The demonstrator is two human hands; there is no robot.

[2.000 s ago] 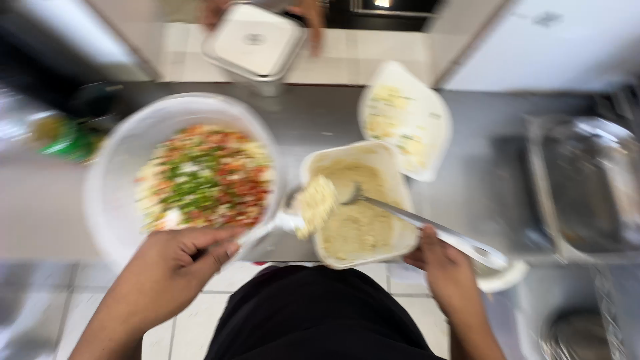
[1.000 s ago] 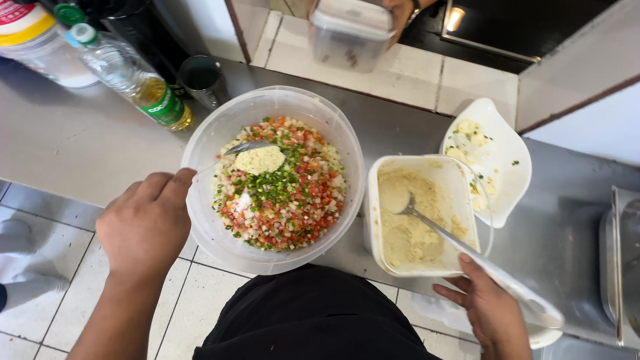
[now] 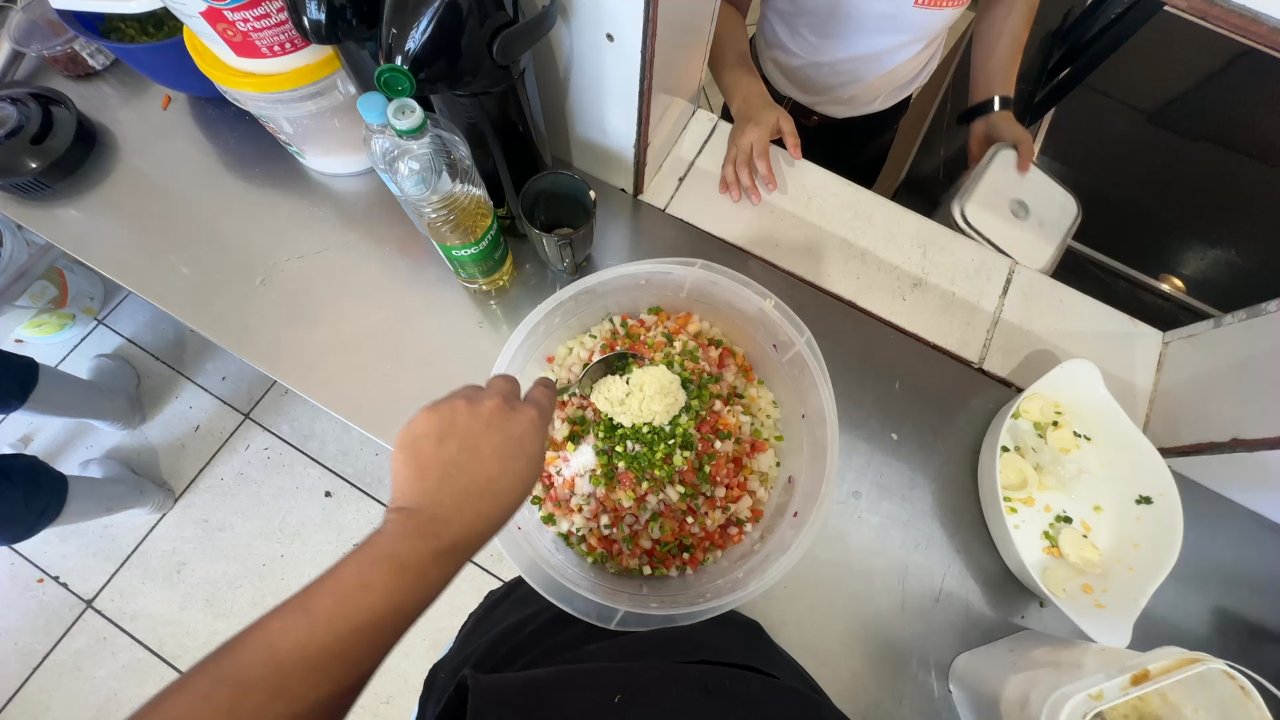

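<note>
My left hand (image 3: 475, 450) grips the handle of a metal spoon (image 3: 604, 371) at the left side of a large translucent plastic bowl (image 3: 812, 430). The spoon's head lies over chopped vegetables (image 3: 690, 500), red, white and green. A mound of pale minced paste, perhaps garlic, (image 3: 640, 396) rests at the spoon, above chopped green herbs (image 3: 645, 450). White grains (image 3: 580, 460) form a small patch on the mix. My right hand is out of view. A white plastic tub (image 3: 1040, 672) with pale residue is cut off at the lower right.
A white dish (image 3: 1110, 480) with food scraps stands right. An oil bottle (image 3: 440, 190), a dark mug (image 3: 557, 215) and a yellow-rimmed tub (image 3: 300, 115) stand at upper left. Across a tiled ledge (image 3: 830, 230), another person holds a lidded container (image 3: 1018, 208). Someone's feet (image 3: 115, 485) are at left.
The view has shifted left. My left hand's spoon has gone from the tub to the bowl. My right hand, earlier by the tub, has left the view. The other person's container has moved right.
</note>
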